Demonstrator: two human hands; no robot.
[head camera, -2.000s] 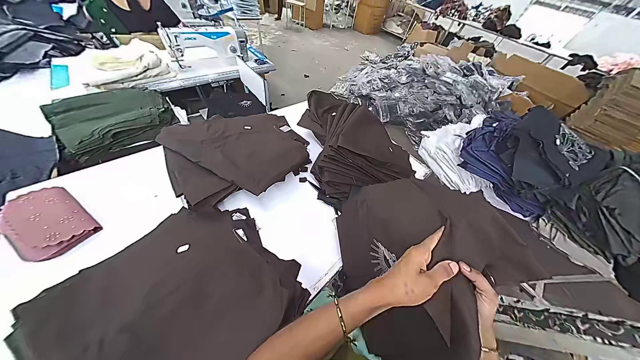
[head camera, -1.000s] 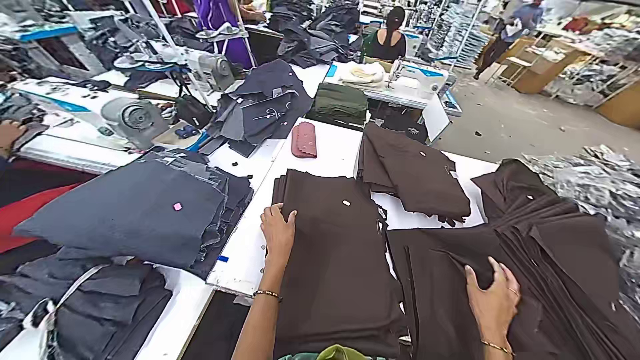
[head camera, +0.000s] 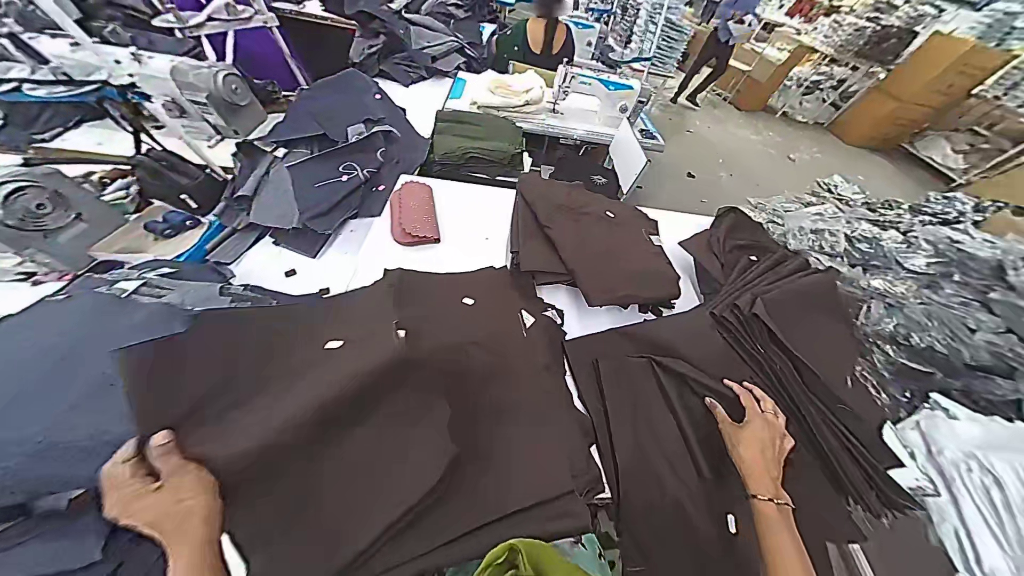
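At the lower left, my left hand (head camera: 164, 496) pinches the edge of a dark brown fabric piece (head camera: 304, 416), which is pulled out leftward over the brown stack (head camera: 496, 376). My right hand (head camera: 752, 436) rests with spread fingers on another brown fabric piece (head camera: 664, 448) at the right, its fingertips beside a fold. Small white stickers lie on the cloth. Behind are a folded brown stack (head camera: 596, 240) and a fanned brown bundle (head camera: 792, 320). A bracelet is on my right wrist.
A pink scalloped case (head camera: 414, 214) lies on the white table (head camera: 472, 216). Green fabric (head camera: 478, 144) and a sewing machine (head camera: 596, 92) stand behind. Dark blue-grey fabric (head camera: 72, 384) lies left, plastic-wrapped packs (head camera: 944, 296) right. One person sits with their back turned; another stands farther off.
My left hand has moved left, drawing a brown piece out from over the stack where it rested a second ago. My right hand stays on the right-hand brown fabric.
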